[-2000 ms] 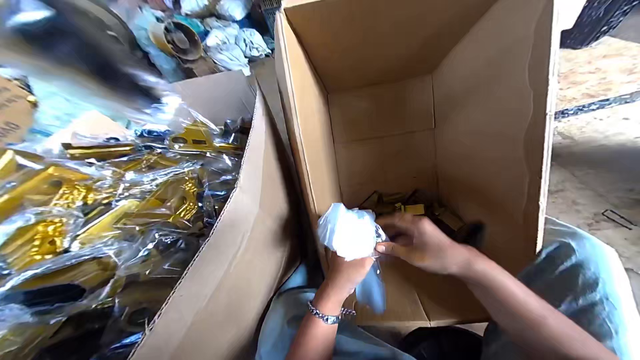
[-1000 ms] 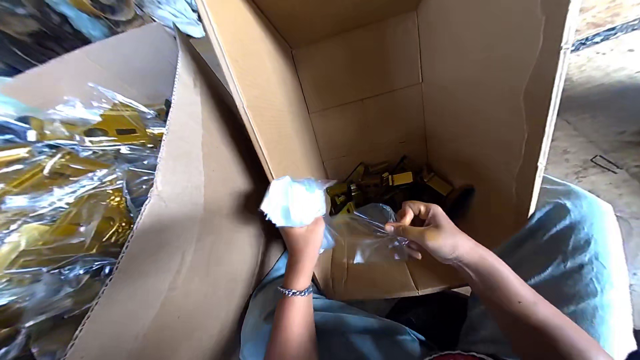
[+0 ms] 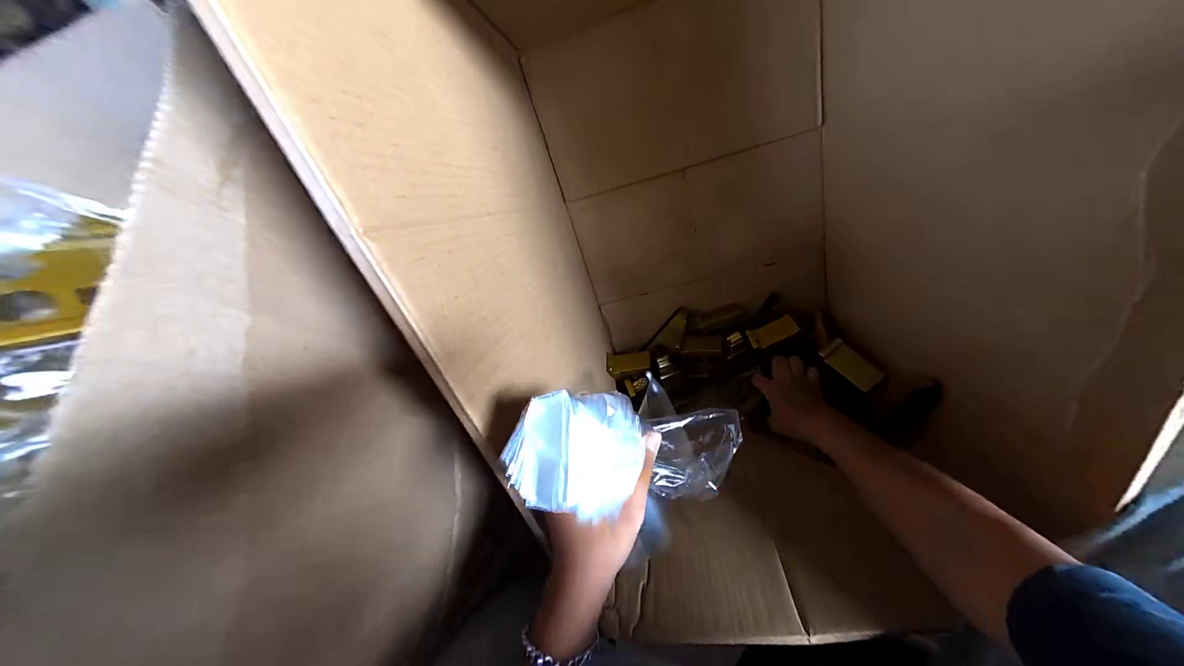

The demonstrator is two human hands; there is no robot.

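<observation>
My left hand (image 3: 597, 546) grips a thick stack of clear plastic bags (image 3: 578, 453), just inside the left edge of an open cardboard box (image 3: 684, 213). One loose clear bag (image 3: 698, 453) spreads out to the right of the stack, beside my thumb. Deep in the box my right hand (image 3: 794, 398) reaches among several yellow and black parts (image 3: 775, 331) on the bottom. Its fingertips touch or nearly touch the dark pieces; whether they have hold of one is hard to tell. Another yellow-faced part (image 3: 853, 364) lies right of that hand.
A second cardboard box (image 3: 277, 444) stands close on the left, its side slanting along the first. Inside it, at the far left, are yellow parts in clear plastic (image 3: 55, 277). The tall right wall (image 3: 980, 213) of the first box rises beside my right forearm.
My right hand has let go of the loose plastic bag and moved down among the parts in the box. The left hand still holds the stack. The view has moved closer to the box.
</observation>
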